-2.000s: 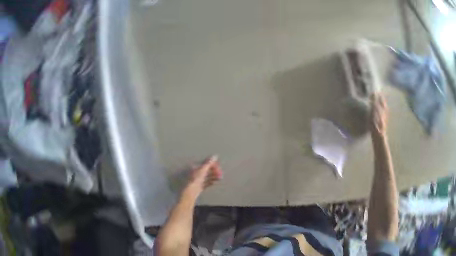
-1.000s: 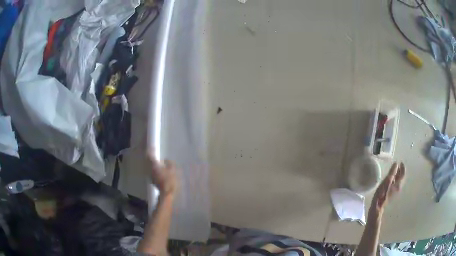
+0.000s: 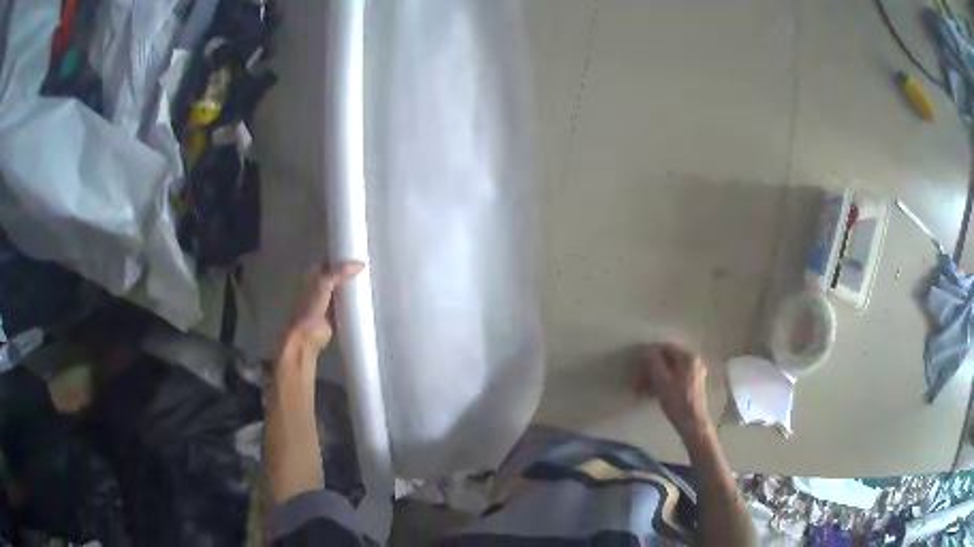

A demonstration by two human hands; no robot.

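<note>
A long white roll (image 3: 352, 160) lies front to back along the left part of the table. A thin translucent white sheet (image 3: 454, 235) extends from its right side over the table, with a rounded near end. My left hand (image 3: 320, 294) lies against the left side of the roll, with a finger on top; how firmly it grips is unclear. My right hand (image 3: 671, 374) is over the table to the right of the sheet, slightly blurred, its fingers curled. Nothing shows in it.
On the table's (image 3: 662, 256) right part are a tape roll (image 3: 803, 331), a white tray (image 3: 870, 256), a white piece (image 3: 762, 392), a blue-grey cloth (image 3: 948, 331) and a yellow block (image 3: 916, 96). Bags and scraps (image 3: 96, 192) lie at the left.
The translucent sheet now covers a wider strip to the right of the roll. My right hand has moved left from beside the tape roll, and its fingers have curled.
</note>
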